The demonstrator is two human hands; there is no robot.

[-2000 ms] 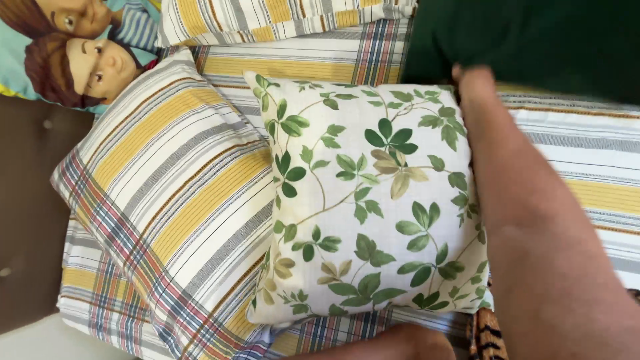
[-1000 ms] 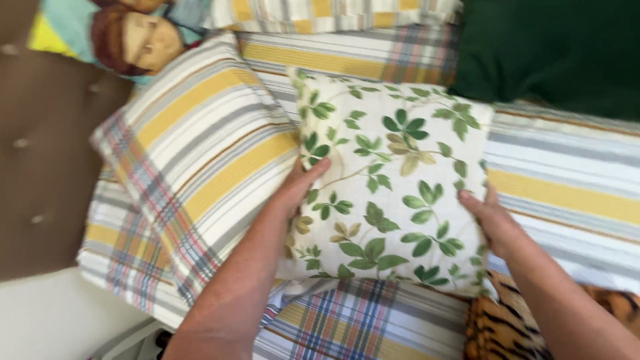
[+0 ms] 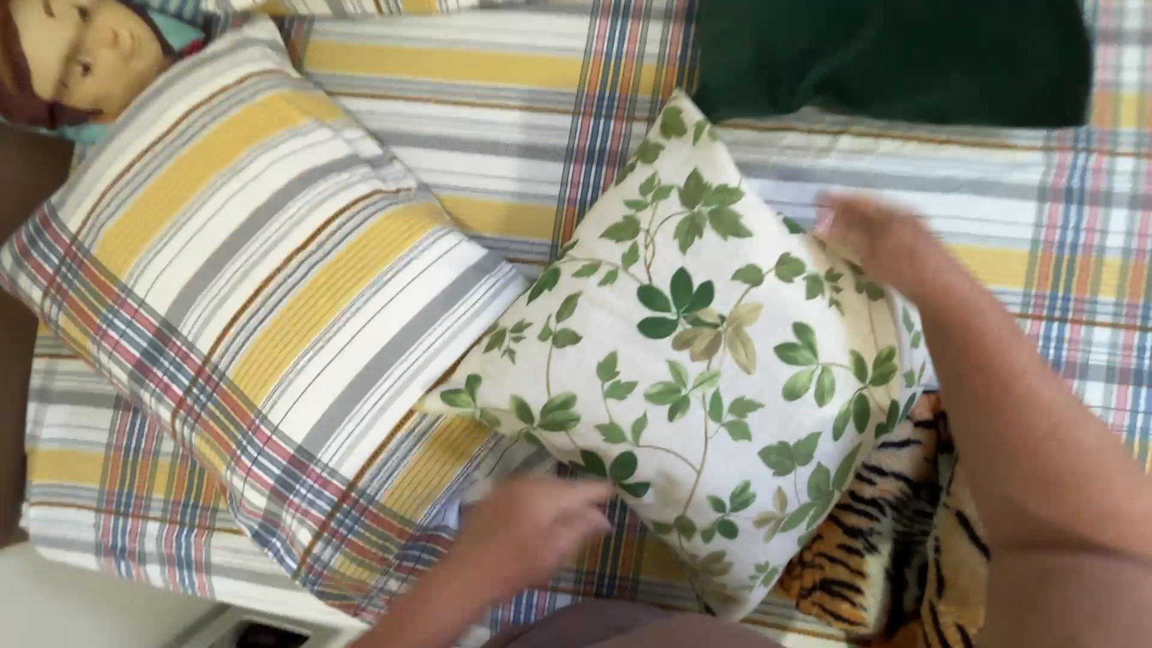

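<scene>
A white cushion with a green leaf print point(image 3: 684, 360) lies turned cornerwise on the plaid bed sheet point(image 3: 468, 126), one corner over the edge of a striped pillow point(image 3: 270, 270). My left hand point(image 3: 540, 522), blurred, is at the cushion's lower left edge; whether it touches the fabric I cannot tell. At the upper right edge is my right hand point(image 3: 864, 234), also blurred, its fingertips hidden or smeared, so its hold is unclear.
A dark green cushion point(image 3: 891, 63) lies beyond the leaf-print one. Tiger-striped plush fabric point(image 3: 855, 558) shows at the lower right. A cushion with a printed cartoon face point(image 3: 99, 54) is at the upper left, near the brown headboard point(image 3: 18, 180).
The leaf-print cushion has turned from roughly square-on to cornerwise. My left hand has moved from its left side to its lower left edge, my right hand to its upper right edge.
</scene>
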